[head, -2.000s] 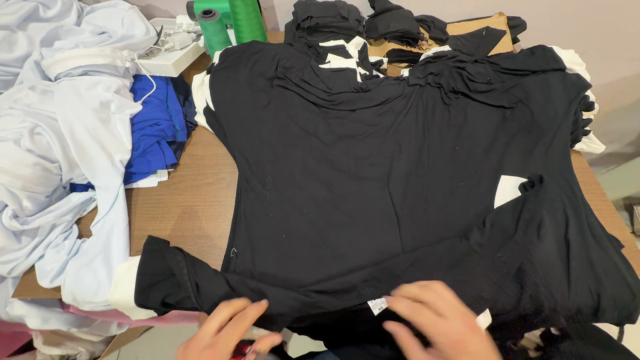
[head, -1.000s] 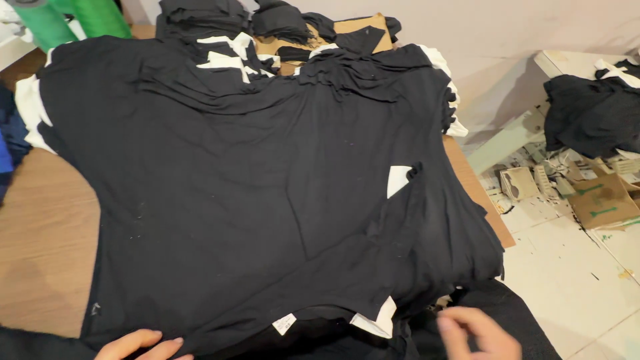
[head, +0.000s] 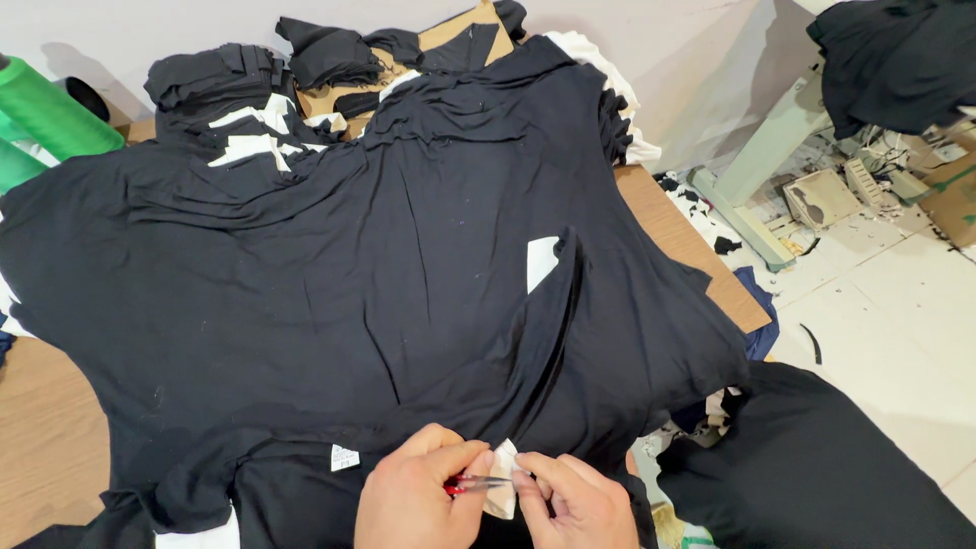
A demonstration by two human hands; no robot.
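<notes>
Black garments of thin fabric [head: 274, 305] lie spread in a pile over a wooden table. At the bottom centre my left hand [head: 427, 488] holds small thread snips with red handles [head: 457, 485], their metal blades crossing a white fabric piece [head: 503, 476] at the garment's near edge. My right hand [head: 572, 496] pinches that white piece between thumb and finger, close to the blade tips. A small white label [head: 345, 458] with writing lies on the black cloth left of my hands. Another white patch [head: 542, 263] shows by a fold of the garment.
Green thread cones [head: 57, 107] stand at the upper left. Folded black fabric [head: 217, 76] and a cardboard piece [head: 465, 30] lie at the table's back. To the right are a metal machine stand [head: 762, 168], a pedal [head: 822, 197] and scraps on the tiled floor.
My hands, apart a second ago, have come together at the white piece, and the red-handled snips now show in my left hand. The view has shifted right since the oldest frame.
</notes>
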